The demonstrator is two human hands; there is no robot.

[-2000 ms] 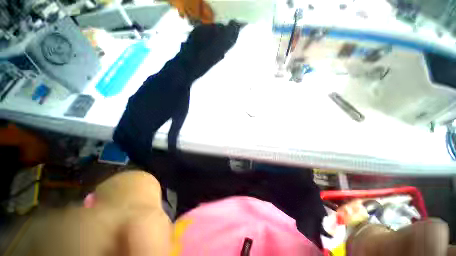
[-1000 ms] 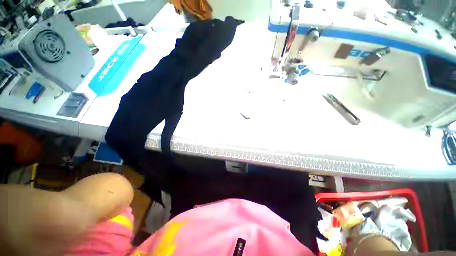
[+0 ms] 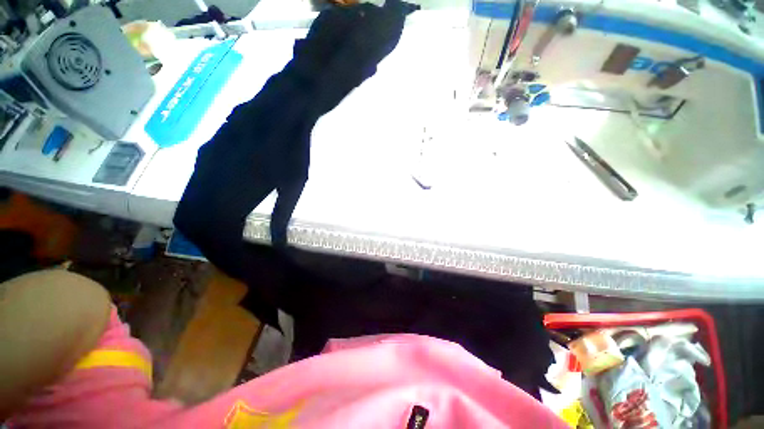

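A black fabric garment piece (image 3: 251, 151) lies in a long heap left of the needle. It runs from the back of the machine table over the front edge and onto the wearer's lap. A narrow black strip (image 3: 289, 205) hangs from it over the table edge. Thread snips (image 3: 603, 170) lie on the machine bed, right of the presser foot (image 3: 484, 99). No fabric is under the foot. A bent bare left arm in a pink sleeve shows at the lower left; my left hand is not visible. My right hand is out of the picture.
The white sewing machine head (image 3: 712, 109) stands at the right. A measuring scale (image 3: 469, 261) runs along the table's front edge. A red scrap bin (image 3: 714, 360) with light scraps is below right. A grey box with a round vent (image 3: 92, 75) stands at the left.
The left arm has moved farther left and down. The right arm has left the lower right. The view has shifted, bringing the machine slightly higher and right. The black fabric stays in place.
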